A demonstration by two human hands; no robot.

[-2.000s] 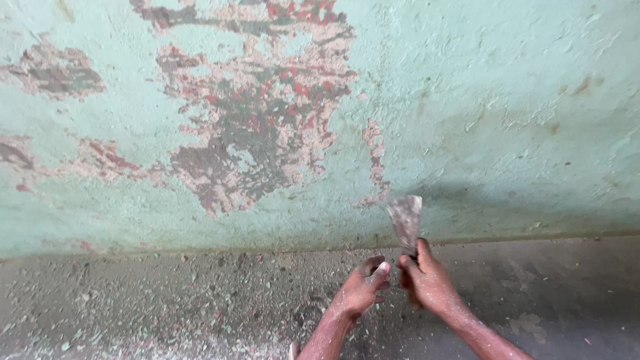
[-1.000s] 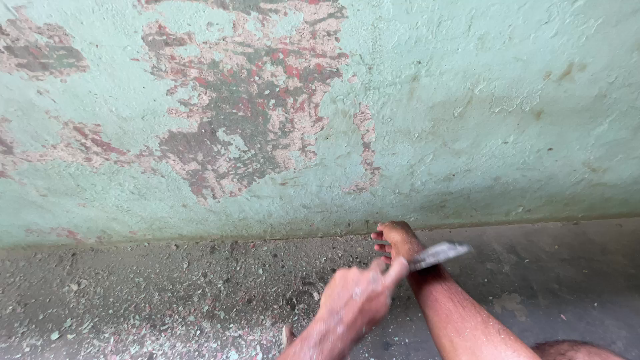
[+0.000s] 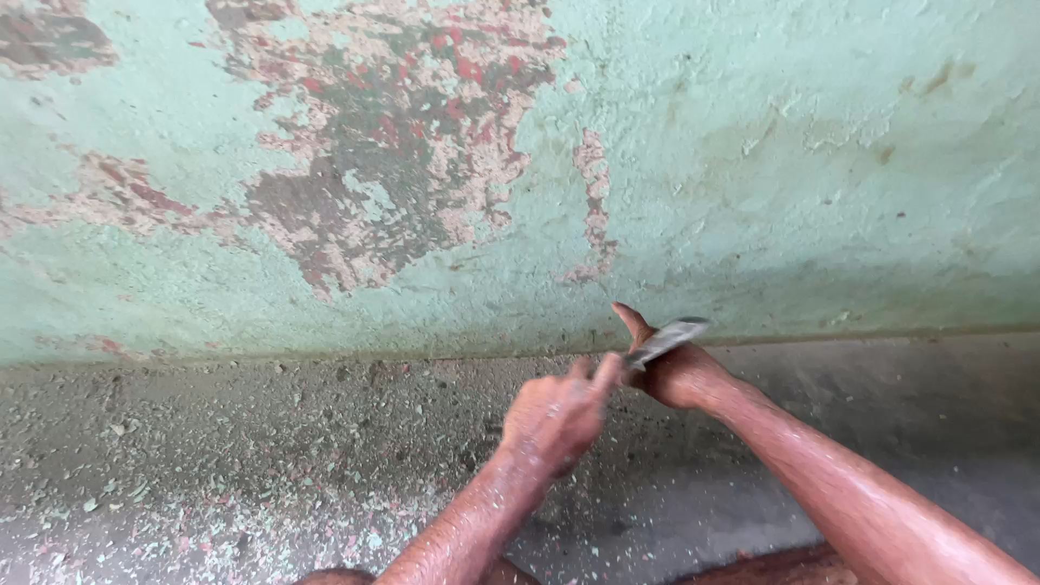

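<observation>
My left hand point(image 3: 556, 418) is shut on the handle of a paint scraper point(image 3: 670, 340), its index finger stretched toward the metal blade. The blade slants up to the right, across the back of my right hand point(image 3: 678, 370). My right hand has its thumb raised apart, near the foot of the wall; its other fingers are partly hidden behind the scraper, and nothing shows in its grip. Pale flecks cling to both hands and forearms. Before them stands a wall with peeling green paint point(image 3: 731, 203) and a large bared patch point(image 3: 390, 154) of pink, red and grey.
The grey floor point(image 3: 853, 406) meets the wall just beyond my hands. Paint flakes point(image 3: 244, 504) and crumbs of debris lie thickly on it at the left. A narrow bared strip point(image 3: 595, 203) runs down the wall above my hands. My bare legs show at the bottom edge.
Two seconds ago my right hand held the scraper upright and my left hand was beside it; a second ago the scraper was in my left hand, where it remains. My right thumb now points up.
</observation>
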